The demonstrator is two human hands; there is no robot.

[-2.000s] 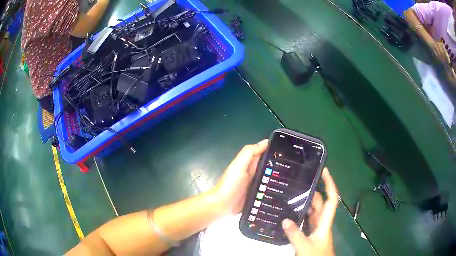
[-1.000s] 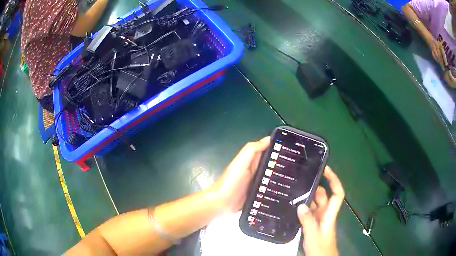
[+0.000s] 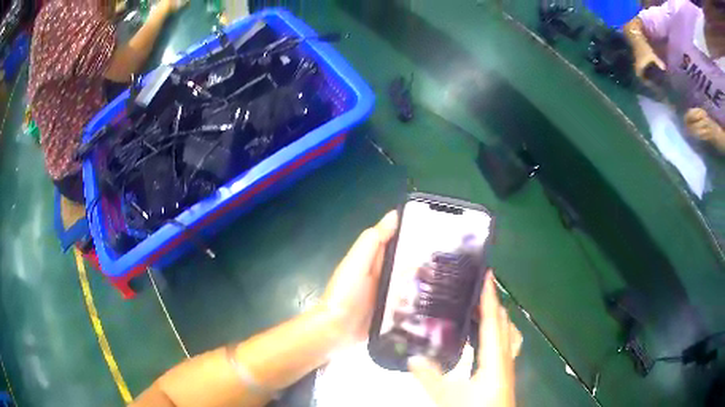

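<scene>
A black-cased smartphone (image 3: 433,278) is held upright over the bench, its screen now bright and blurred. My left hand (image 3: 358,278) grips its left edge. My right hand (image 3: 485,358) is around its lower right side, with the thumb blurred at the bottom of the screen. A glaring white sheet (image 3: 342,385) lies under the hands, partly hidden by them.
A blue basket (image 3: 238,181) heaped with black adapters stands at left, over a red one. Black adapters, one of them dark and square (image 3: 502,168), lie on the green belt (image 3: 445,151). A co-worker (image 3: 676,48) sits across beside a white sheet (image 3: 674,147); another person (image 3: 67,79) is at upper left.
The phone screen has changed from a dark list to a bright, blurred picture. Phone and hands have shifted slightly left in view. The co-worker's hands across the belt have moved apart.
</scene>
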